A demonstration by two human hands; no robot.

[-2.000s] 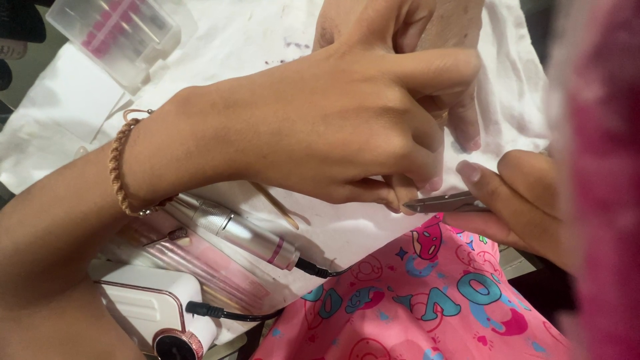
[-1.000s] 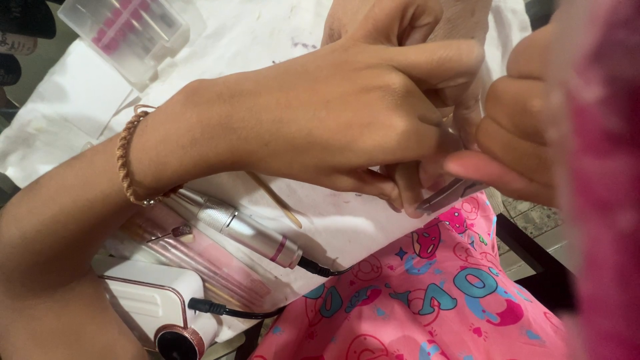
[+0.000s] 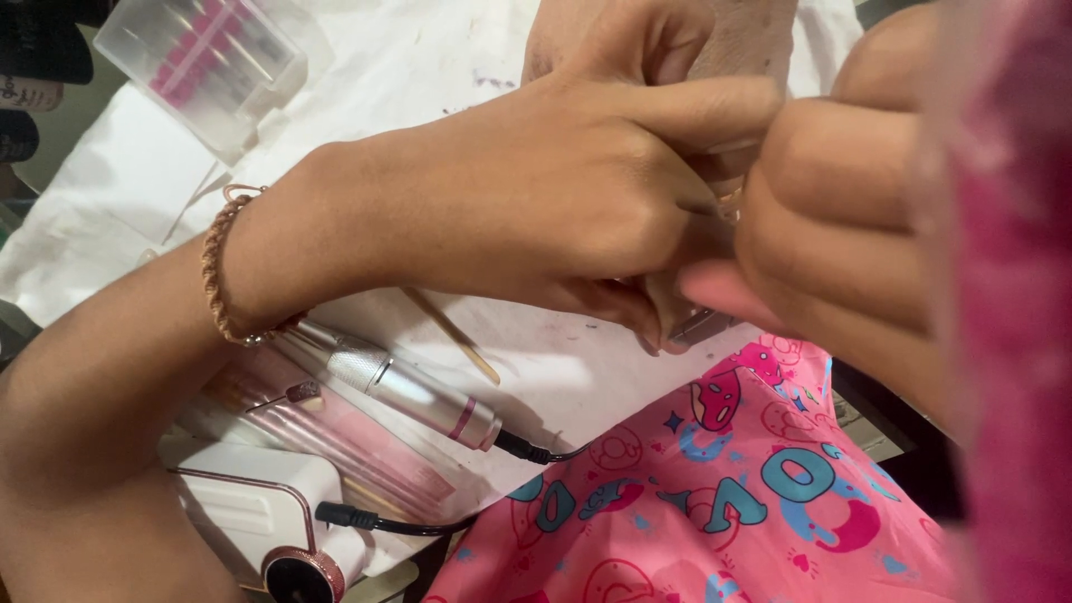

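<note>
My left hand (image 3: 603,184), with a braided bracelet (image 3: 219,276) at its wrist, reaches across from the left and lies over another person's hand (image 3: 745,42). Its fingers are bent around a finger (image 3: 667,310) of that hand. From the right, my right hand (image 3: 837,209) comes in with curled fingers, shut on a small metal nail tool (image 3: 703,325) whose end is at that fingertip. My fingers hide most of the tool, so its exact kind cannot be told.
A silver nail drill handpiece (image 3: 419,394), a wooden stick (image 3: 452,335) and clear plastic packets (image 3: 335,452) lie below my left forearm. Nearby is a white drill control unit (image 3: 251,494) with cables. A clear plastic box (image 3: 201,67) stands upper left on white cloth (image 3: 402,75). Pink printed fabric (image 3: 670,502) fills the bottom.
My right hand has moved up and left, closer to my left hand, and more of its curled fingers show. The metal tool is now more covered. My left hand has stayed nearly in place.
</note>
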